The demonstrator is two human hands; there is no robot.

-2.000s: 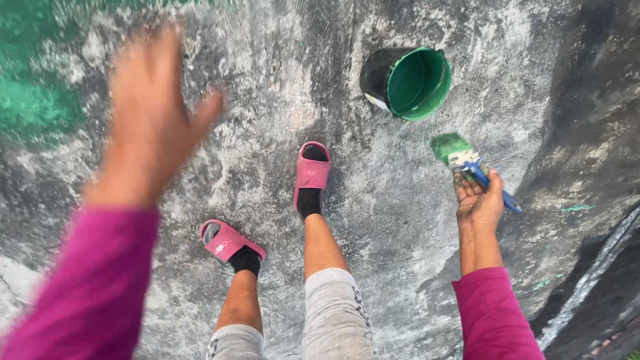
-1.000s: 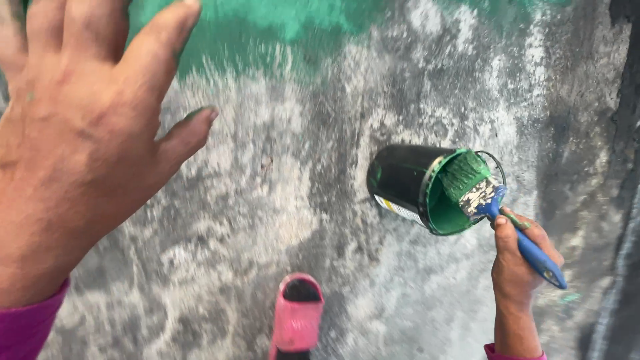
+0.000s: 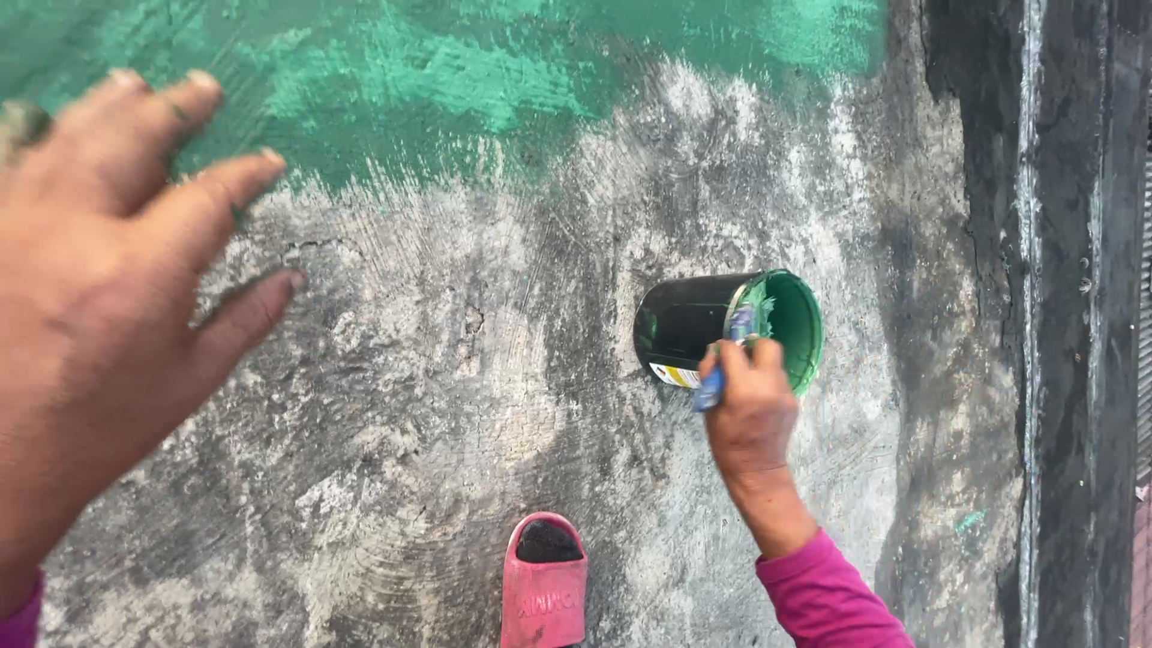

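My right hand (image 3: 751,405) is closed on the blue handle of a paintbrush (image 3: 711,389), just below the rim of a black bucket (image 3: 688,315). The brush's bristles, coated in green paint, are at the bucket's mouth, whose inside is green. The bucket stands on rough grey concrete. At the left my left hand (image 3: 117,261), slightly blurred, is raised with its fingers apart and nothing in it; dabs of green paint mark its fingers. Green paint (image 3: 423,76) covers the concrete along the top of the view, brighter in patches.
A pink slide sandal (image 3: 544,589) with a black-socked foot in it is at the bottom middle. Along the right side run a dark band (image 3: 1071,360) and a pale line (image 3: 1029,225). Bare grey concrete (image 3: 405,432) lies between the left hand and the bucket.
The brush, held away from the bucket two seconds ago, has gone to its mouth and since tilted the other way. The view has shifted, showing more green paint at the top.
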